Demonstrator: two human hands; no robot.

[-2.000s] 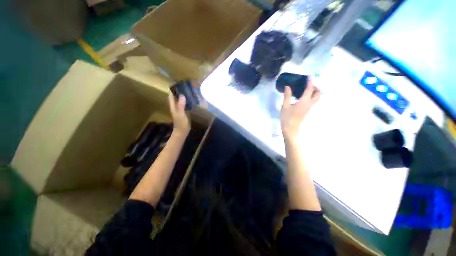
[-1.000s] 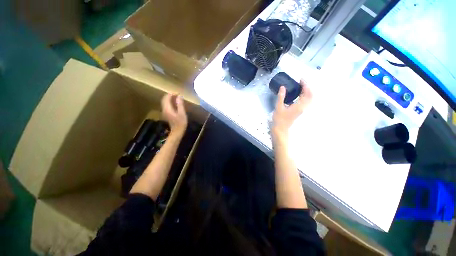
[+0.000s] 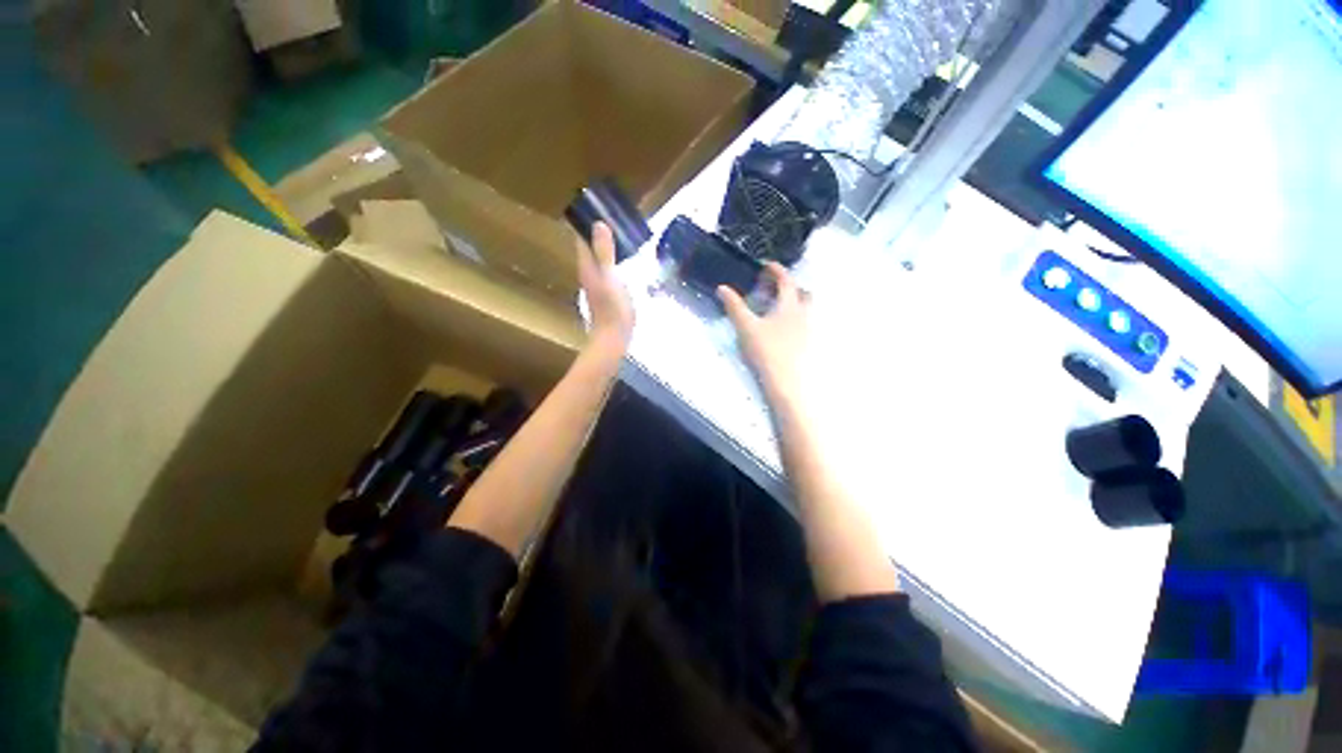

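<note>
My left hand (image 3: 606, 294) holds a black cylindrical housing (image 3: 608, 219) up at the bench's left corner, beside the open carton behind. My right hand (image 3: 768, 312) has its fingers on the right end of another black housing (image 3: 711, 262), which lies on the white bench (image 3: 942, 486) in front of the round black fan (image 3: 777, 203). Whether a holding block sits under this housing cannot be seen. The left carton (image 3: 192, 427) holds a heap of black parts (image 3: 395, 464).
Two black housings (image 3: 1114, 447) stand at the bench's right edge, near a small black item (image 3: 1091, 374) and the blue control panel (image 3: 1096, 309). A monitor (image 3: 1222, 162) is at the right rear. An open carton (image 3: 515, 133) and silver duct (image 3: 905, 59) are behind. A blue stool (image 3: 1229, 633) stands right.
My left hand, empty one second ago, has moved up and right and now holds a housing. My right hand has moved left to the fan's front; the housing it held mid-bench is no longer there.
</note>
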